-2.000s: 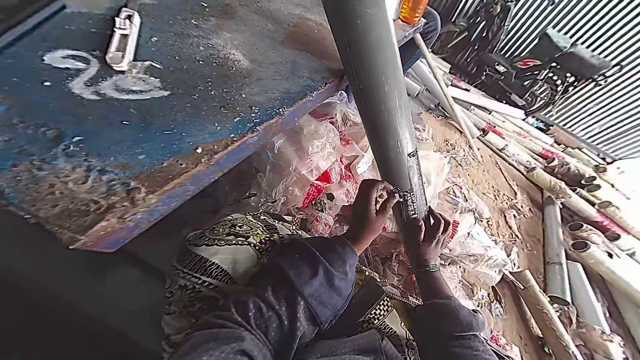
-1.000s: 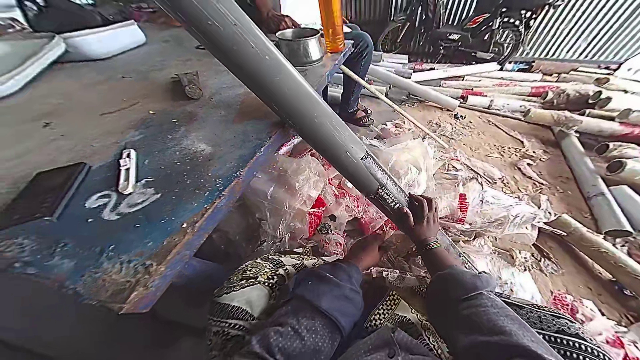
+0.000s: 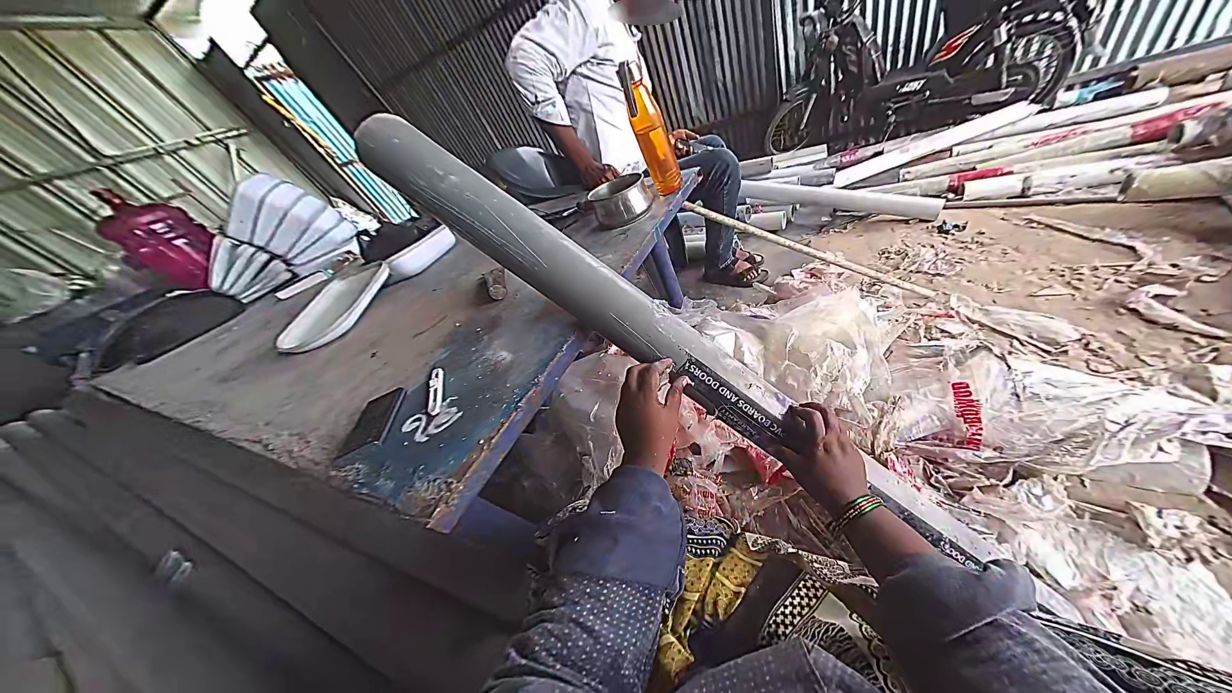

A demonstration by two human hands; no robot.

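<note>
A long grey plastic-wrapped roll or pipe (image 3: 539, 250) slants from upper left to lower right, across the table corner and over my lap. Along its lower part runs a black printed strip (image 3: 722, 397). My left hand (image 3: 651, 414) touches the near side of the roll at the strip's upper end, its fingertips at the strip's edge. Further down, my right hand (image 3: 823, 457) lies over the roll with its fingers curled on it; bangles circle that wrist. Whether the left fingers pinch the film is unclear.
The blue-topped table (image 3: 520, 361) carries a utility knife (image 3: 436, 390), a dark flat block (image 3: 371, 423), a metal pot (image 3: 621, 200) and an orange bottle (image 3: 653, 140). A person (image 3: 577, 87) sits behind it. Crumpled plastic film (image 3: 818, 337) and long wrapped rolls (image 3: 1059, 154) cover the ground.
The roll, steep two seconds ago, now lies at a lower slant. My left hand has come up from below the roll to the strip. The view has swung to take in more of the table.
</note>
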